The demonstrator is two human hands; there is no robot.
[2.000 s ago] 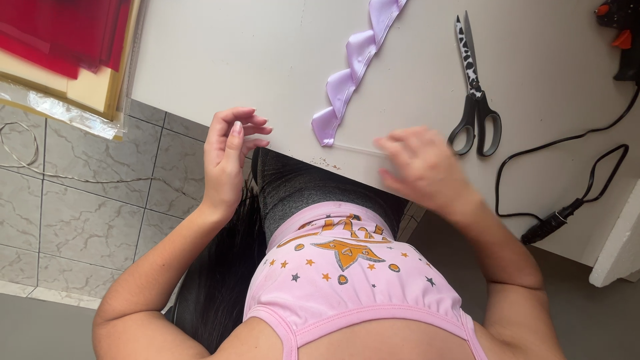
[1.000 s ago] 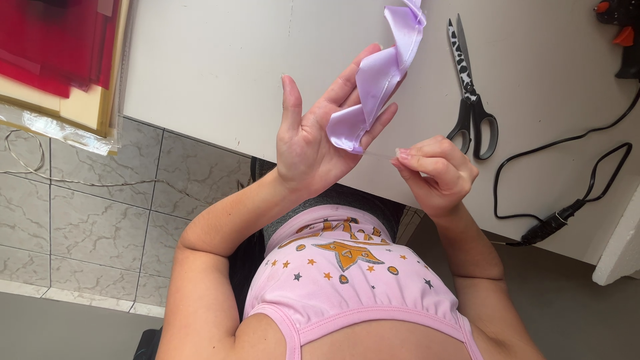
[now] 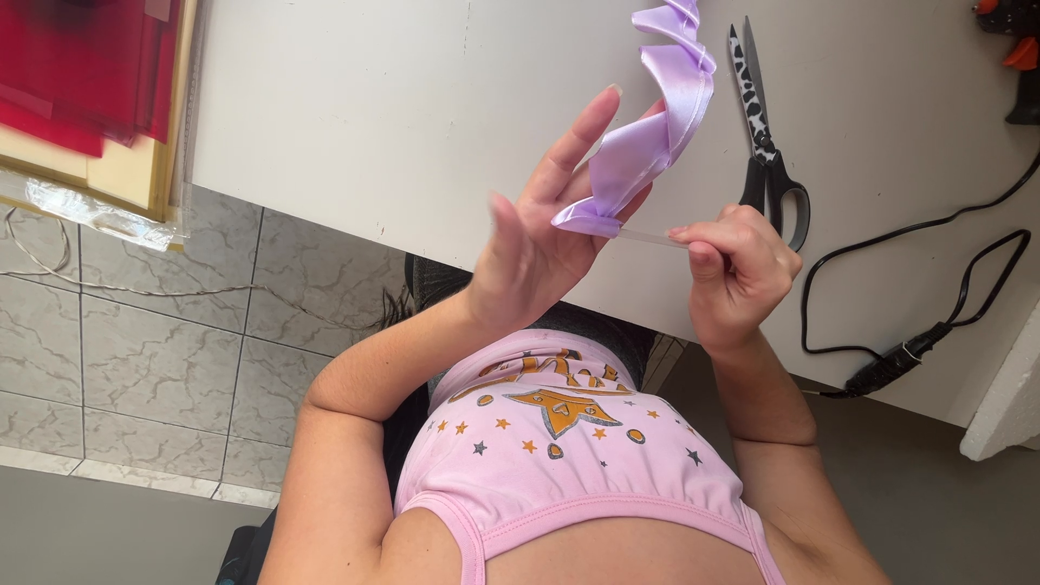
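A lilac satin ribbon strip (image 3: 630,158), folded into several points with a stitched line along one side, runs from the top edge of the view down to my left hand (image 3: 540,236). That palm faces up under the ribbon's lower end, its fingers spread, some of them behind the satin. A thin whitish strand (image 3: 650,238) leads from the ribbon's end to my right hand (image 3: 739,272), which pinches it between thumb and forefinger. Whether the strand is thread or something stiffer I cannot tell. Both hands are over the table's near edge.
Black-handled scissors (image 3: 768,154) with one spotted blade lie on the white table (image 3: 390,106), just beyond my right hand. A black cord (image 3: 821,268) with a connector loops at the right, below a partly seen glue gun (image 3: 1020,57). Red sheets in clear packaging (image 3: 89,73) occupy the far left.
Two seconds ago the ribbon lay on the table with my left hand beside it; now that hand is under it. My right hand has shifted slightly away from the ribbon's end since one second ago.
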